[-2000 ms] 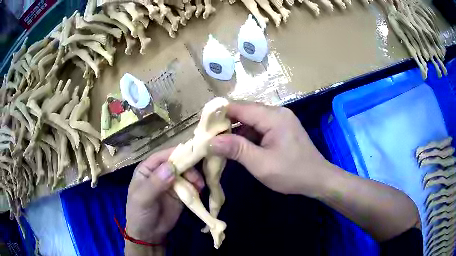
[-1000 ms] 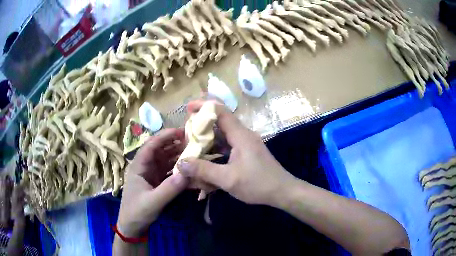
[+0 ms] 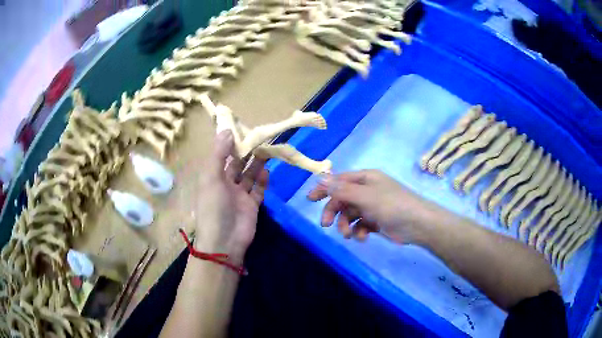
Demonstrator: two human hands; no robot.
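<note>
My left hand [image 3: 228, 198] holds a beige leg assembly [image 3: 241, 135] by its hip end, near the bench edge. Its two legs spread to the right, with the bare feet over the blue bin. My right hand [image 3: 366, 204] is over the bin with its fingers apart and partly curled. Its fingertips are close to the lower foot; whether they touch it I cannot tell. Single beige legs [image 3: 492, 155] lie in a row on the white liner sheet [image 3: 389, 138] in the blue bin [image 3: 330, 261].
Beige leg pairs [image 3: 198, 63] line the brown bench [image 3: 264, 76], with a denser pile [image 3: 59, 191] at left. Two white bottles [image 3: 153, 174] lie on the bench. A white oval piece [image 3: 80, 263], small box [image 3: 100, 297] and thin rods [image 3: 132, 280] are lower left.
The view has swung right, showing more of the bin. My right hand has come off the hip end and moved over the bin. My left hand has raised the leg assembly, legs now pointing right.
</note>
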